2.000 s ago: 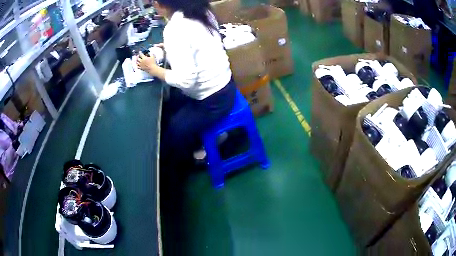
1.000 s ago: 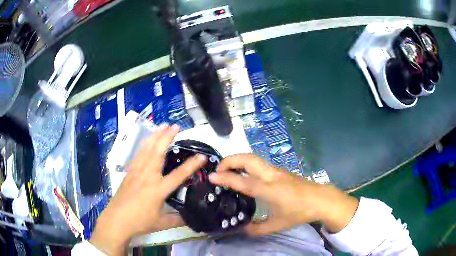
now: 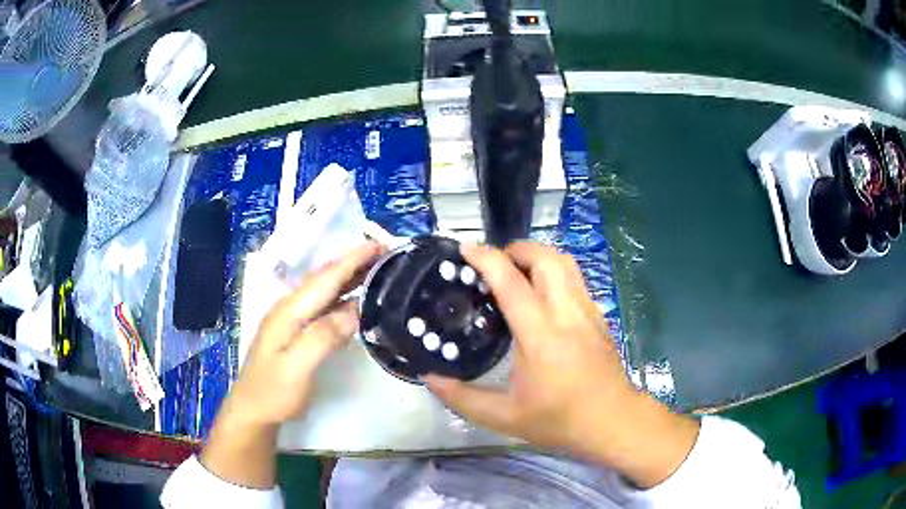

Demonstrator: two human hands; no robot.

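A black round camera dome head (image 3: 452, 308) with several pale round spots on its face is held over the white pad, in front of me. My left hand (image 3: 303, 343) is at its left side, fingers touching the rim. My right hand (image 3: 556, 353) grips its right side, fingers on top and thumb below. A white mounting arm with a flat base (image 3: 323, 224) lies behind my left hand, joined or next to the head; I cannot tell which. The black electric screwdriver (image 3: 509, 149) hangs just beyond the head, pointing down.
A pale screw feeder (image 3: 447, 149) stands beyond the pad. A flat black rectangle (image 3: 202, 263) lies left on blue film. Further left are a clear plastic bag (image 3: 124, 189), a white unit (image 3: 176, 62) and a fan (image 3: 50, 65). Open camera units (image 3: 820, 199) stand at right. A blue stool (image 3: 864, 427) is below right.
The black head has turned: its spotted face now points up, and the open part with red wires no longer shows. My right hand has moved round its upper right side. The view has shifted.
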